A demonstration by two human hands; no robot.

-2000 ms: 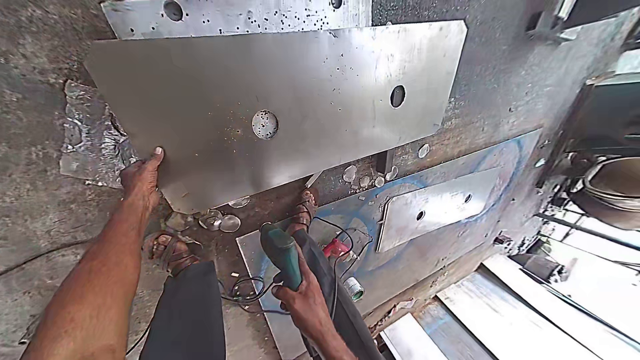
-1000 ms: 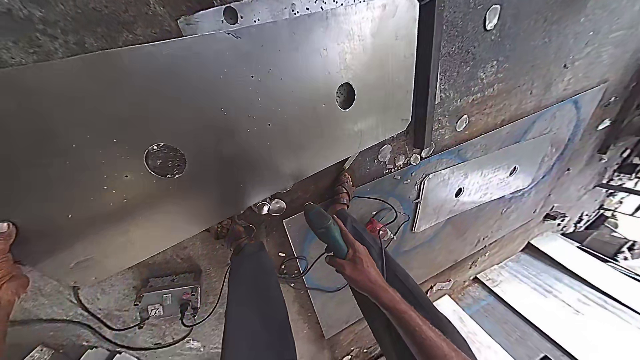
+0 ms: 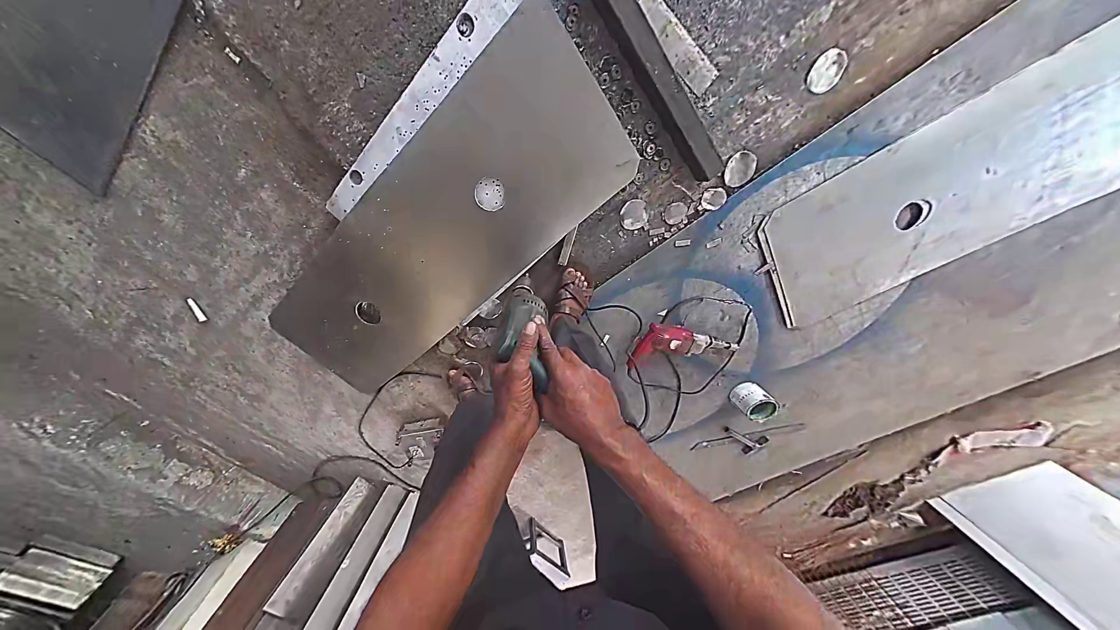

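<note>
Both hands are closed around a green corded power tool (image 3: 525,319), probably a grinder, at the centre. My left hand (image 3: 516,381) grips its left side; my right hand (image 3: 577,394) wraps its right side. The tool's head is at the near edge of a large grey metal plate (image 3: 437,227) with two round holes. Beneath that plate, a second plate with small drilled holes (image 3: 420,109) shows along the far edge. Whether the tool's head touches the large plate cannot be told.
A red power drill (image 3: 669,339) with a black cord lies to the right, near an open tin (image 3: 754,401). Farther right is another holed metal plate (image 3: 840,236). A dark metal bar (image 3: 661,87) and several cut discs (image 3: 634,214) lie beyond my feet. An electrical socket box (image 3: 420,437) sits left.
My left hand has left the large plate's edge and now holds the green tool together with my right hand. The view has turned considerably.
</note>
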